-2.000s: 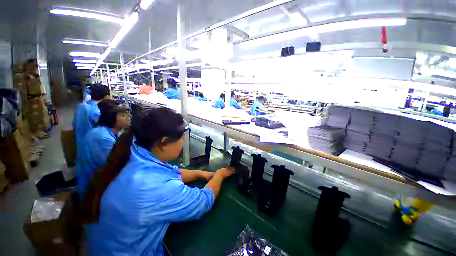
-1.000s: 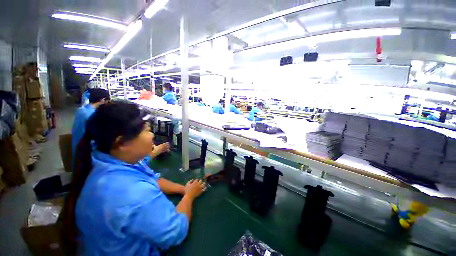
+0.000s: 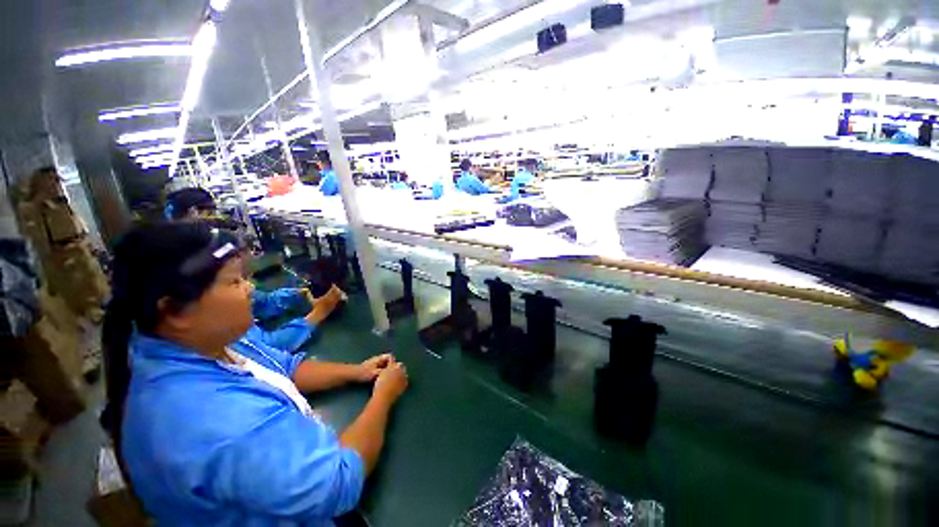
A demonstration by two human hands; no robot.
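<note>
Neither of my hands is in view. A crinkly clear bag with shiny black bundles (image 3: pixel 556 494) lies nearest to me on the green belt (image 3: pixel 484 412), cut off by the bottom edge. Several black boxes with upright, eared flaps stand in a row along the far side of the belt. The nearest black box (image 3: pixel 626 381) stands apart on the right. Another black box (image 3: pixel 537 335) stands further left, close beside others.
A worker in a blue smock (image 3: pixel 227 432) sits at the left, hands over the belt. More workers are beyond. A long shelf (image 3: pixel 659 280) holds grey-black stacks (image 3: pixel 783 206). A yellow-and-blue object (image 3: pixel 867 362) is at the right. A white post (image 3: pixel 345 185) rises behind the belt.
The view has shifted and tilted down, so more of the bag shows. The neighbouring worker has drawn back from the boxes, and that worker's hands are now together over the belt.
</note>
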